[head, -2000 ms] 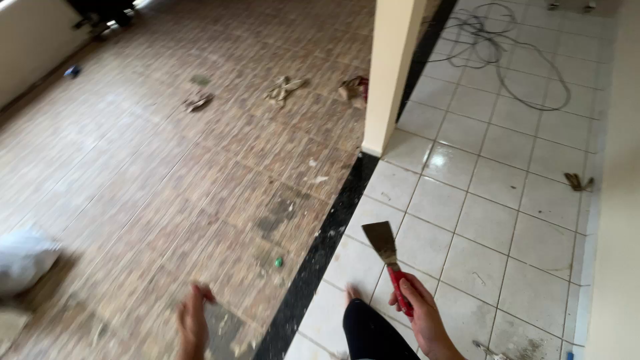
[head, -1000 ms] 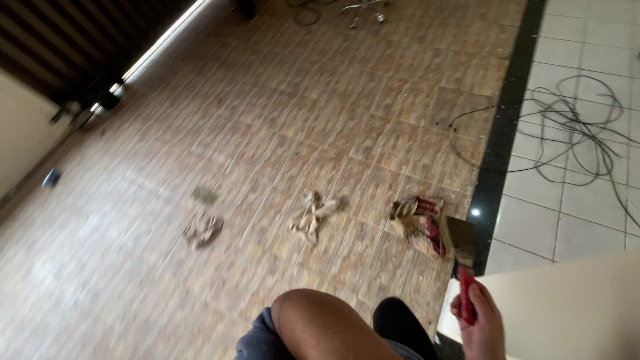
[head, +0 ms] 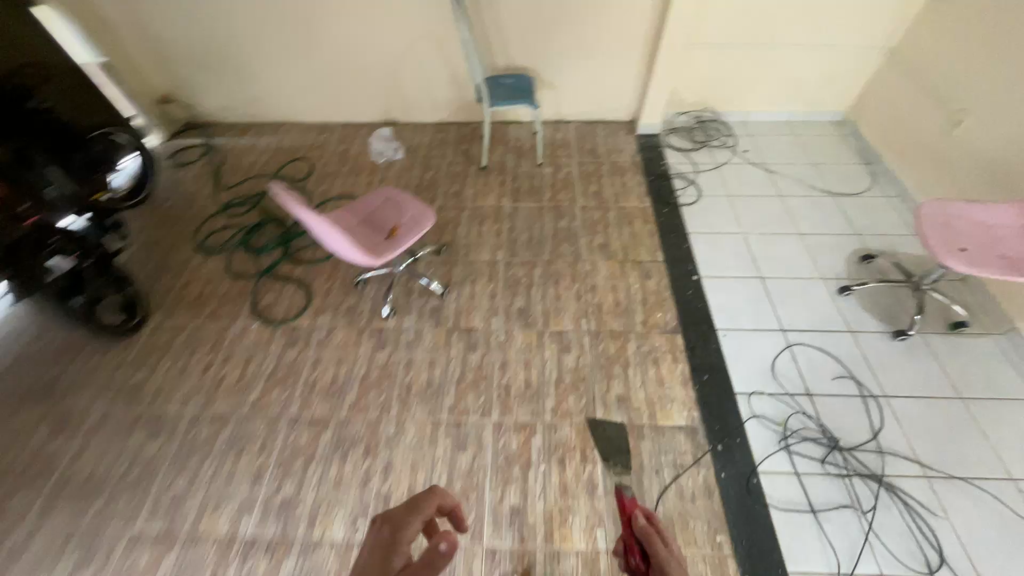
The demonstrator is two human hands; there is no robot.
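My right hand point(head: 652, 544), at the bottom of the view, is closed around the red handle of a putty knife point(head: 612, 448), whose wide metal blade points up and away over the brown tiles. To its left is my left hand point(head: 416, 532), with fingers curled and apart and nothing in them. Below both hands lies the wood-patterned tile floor point(head: 384, 448). A loose dark cable point(head: 836, 444) lies tangled on the white tiles to the right, one strand reaching near my right hand.
A pink swivel chair point(head: 376, 228) stands by a coiled green hose point(head: 268, 240); another pink chair point(head: 972, 240) is at right. A blue-seated chair point(head: 510, 92) and a plastic bag point(head: 386, 146) are near the back wall. A motorcycle point(head: 88, 240) stands left. A black strip point(head: 704, 352) divides the floors.
The view has swung a lot, up toward the back wall. My left hand, out of view one second ago, shows again. The putty knife has stayed in my right hand.
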